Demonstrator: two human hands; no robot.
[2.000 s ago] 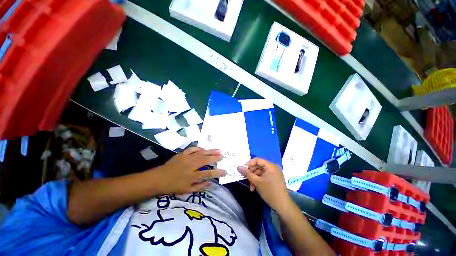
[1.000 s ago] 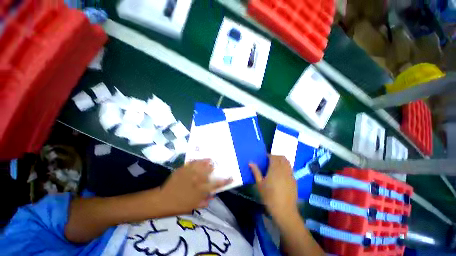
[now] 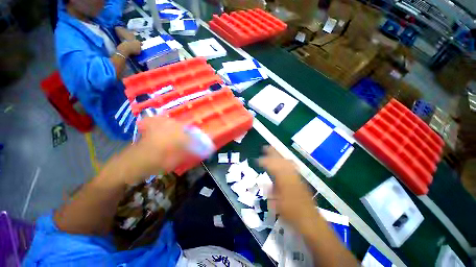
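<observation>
My left hand (image 3: pixel 169 143), blurred, is at the front part of the red tray (image 3: pixel 219 117). A pale shiny thing (image 3: pixel 201 142) is at its fingers; blur hides what it is and whether it is gripped. Dark-faced watches (image 3: pixel 215 87) lie across the tray, with light straps hanging over its left edge. My right hand (image 3: pixel 279 167), also blurred, is above the bench beside the belt rail, fingers apart, with nothing visible in it. Loose white squares (image 3: pixel 242 180) lie between the hands. A white printed sheet (image 3: pixel 284 245) is partly under my right forearm.
The green belt carries white watch boxes (image 3: pixel 272 104), a blue-and-white box (image 3: pixel 323 145) and blue-and-white items further up. Empty red trays (image 3: pixel 402 146) lie along its far side. Another worker's blue sleeve (image 3: pixel 86 65) is at upper left. Brown cartons (image 3: pixel 334 57) stand beyond the belt.
The view has swung left, showing another worker. My hands have left the blue-and-white sheet; my left hand has moved to the red tray and my right hand is raised beside the white squares.
</observation>
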